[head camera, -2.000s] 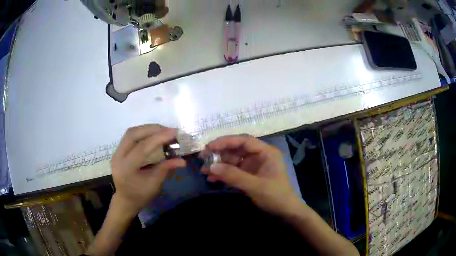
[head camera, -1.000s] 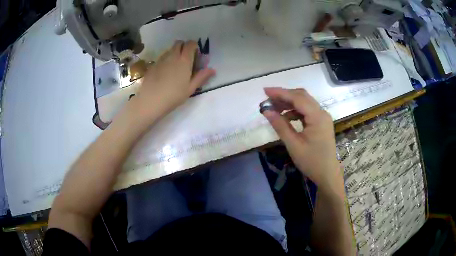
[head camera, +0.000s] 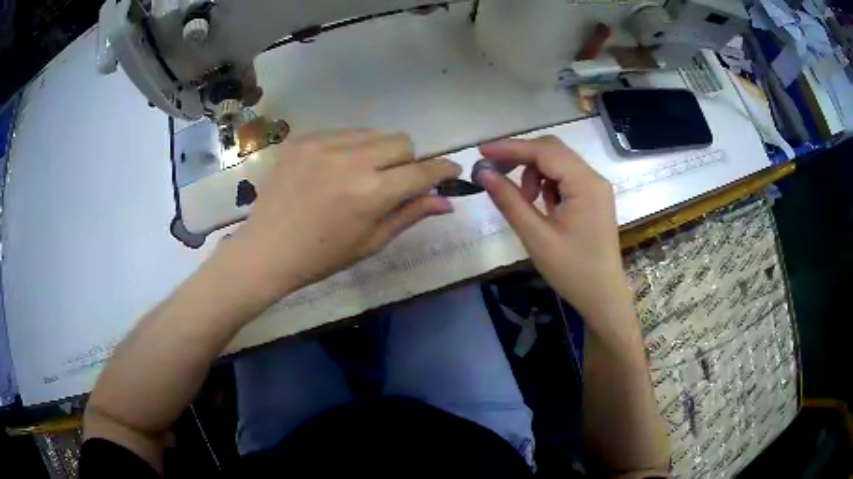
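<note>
My left hand (head camera: 351, 201) is closed around the thread snips, whose dark blades (head camera: 459, 187) stick out past my fingertips; the handles are hidden in the hand. The blade tips are at or close to a small silvery bobbin or bobbin case (head camera: 483, 172). My right hand (head camera: 552, 201) pinches this round metal piece between thumb and fingertips. Both hands are above the front part of the white machine table (head camera: 374, 267). Any thread between them is too small to tell.
The sewing machine head (head camera: 374, 28) spans the back, its needle area (head camera: 227, 131) at the left. A black phone (head camera: 657, 120) lies at the right. A yellow-edged trolley (head camera: 715, 346) stands at the lower right. A ruler strip (head camera: 393, 257) runs along the front edge.
My left hand has picked up the snips from the machine bed and moved right, bringing them to the metal piece. My right hand still holds that piece, slightly further left.
</note>
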